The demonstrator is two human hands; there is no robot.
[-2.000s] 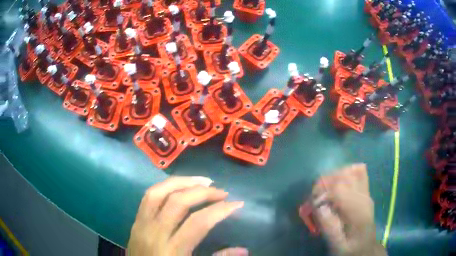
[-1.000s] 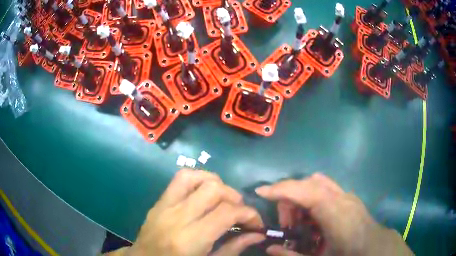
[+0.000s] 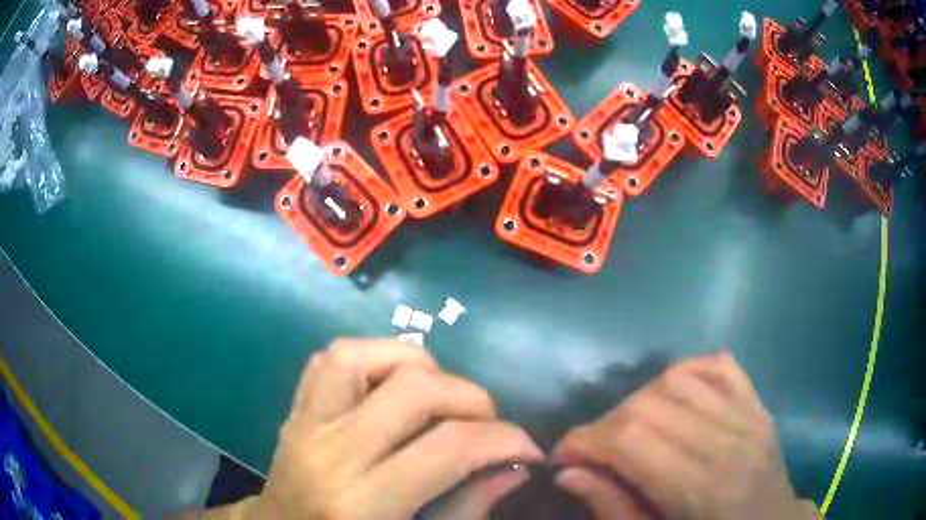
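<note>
My left hand [image 3: 391, 437] and my right hand [image 3: 675, 442] meet at the bottom centre, fingertips pinched close together. A tiny shiny metal tip [image 3: 521, 467] shows at my left fingertips, on the lead wires. My right hand is closed around the dark cable of the same unit; its plate is hidden by the fingers. Several loose small white connector housings [image 3: 451, 311] lie on the table just beyond my left hand. I cannot tell whether a housing is between my fingers.
Orange plates with white blocks on their cable ends [image 3: 340, 208] stand across the back and left. Orange plates without white blocks [image 3: 799, 163] stand at right near the yellow-green line [image 3: 871, 355]. A clear plastic bag [image 3: 36, 152] lies far left. The green table's curved edge [image 3: 102, 371] is at lower left.
My right hand has brought a unit in from the right to my left hand. Loose white housings now show on the table. The grey-white sleeve seen a second ago is now covered by my fingers.
</note>
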